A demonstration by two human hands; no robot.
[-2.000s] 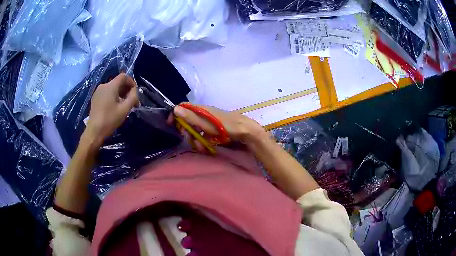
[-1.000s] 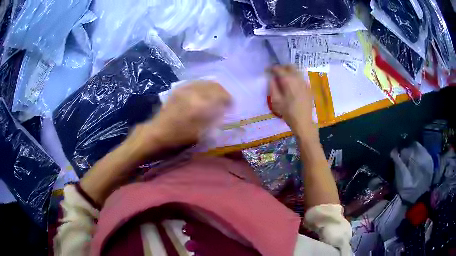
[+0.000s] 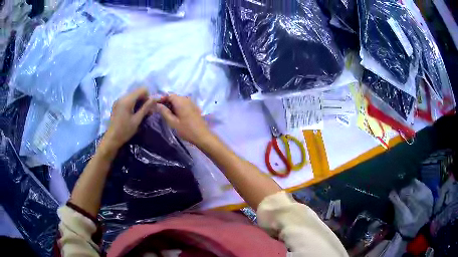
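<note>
A dark garment in a clear polybag [image 3: 155, 175] lies in front of me at the table's near edge. My left hand [image 3: 126, 116] and my right hand [image 3: 182, 116] meet at its far end, with fingertips pinching the clear plastic of the bag. What else lies between the fingertips is too small to tell. The scissors [image 3: 282, 150], with one red and one yellow loop, lie on the white table to the right of my right hand, blades pointing away from me.
Label sheets [image 3: 304, 111] lie beyond the scissors. Bagged dark garments [image 3: 291, 45] are stacked at the back right. Light blue bagged garments [image 3: 55, 65] lie at left, and a pale crumpled heap [image 3: 165, 55] at the back centre. Yellow-orange tape [image 3: 316, 153] marks the table edge.
The scissors have left my right hand and lie on the table. Both hands have come together at the bag's far end. The view has shifted, showing more of the table's back.
</note>
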